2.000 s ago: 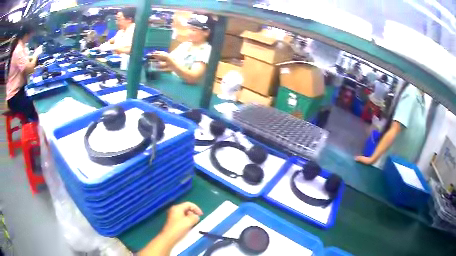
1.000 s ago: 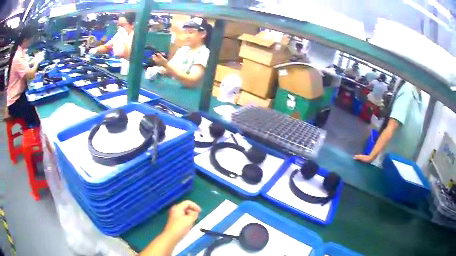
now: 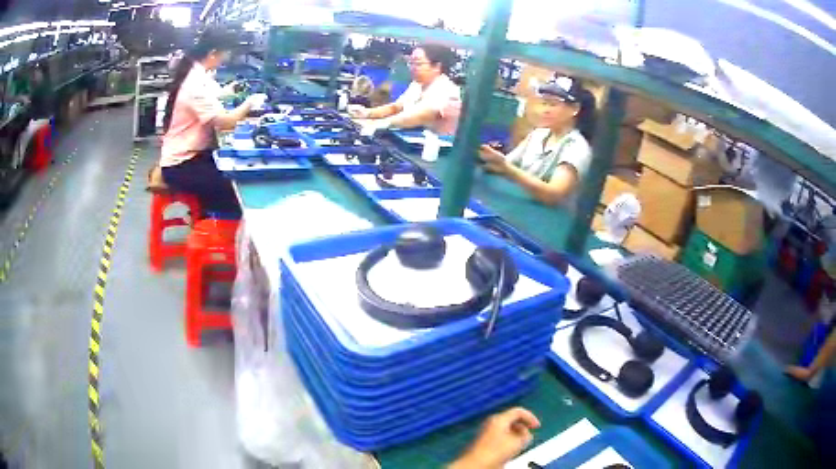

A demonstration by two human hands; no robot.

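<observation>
A tall stack of blue trays (image 3: 417,398) stands in front of me. A black headset (image 3: 412,307) lies on the white liner of its top tray, its boom microphone reaching over the front rim. My left hand (image 3: 502,435) is low in the picture, just right of the stack's base, over the green bench. Its fingers are loosely curled and nothing shows in them. Right of it, a lighter blue tray (image 3: 619,449) is cut off by the bottom edge, with a bit of black headset inside. My right hand is out of the picture.
Two blue trays with headsets (image 3: 612,353) stand behind my hand, near a grey parts tray (image 3: 687,298). Green posts (image 3: 472,128) rise from the bench. Clear plastic (image 3: 261,376) hangs at its left edge, near red stools (image 3: 209,275). Three people work further along the line.
The view has turned left, so the stack, trays and my left hand now lie further right in the picture. More of the aisle floor shows. My hand's place beside the stack looks little changed.
</observation>
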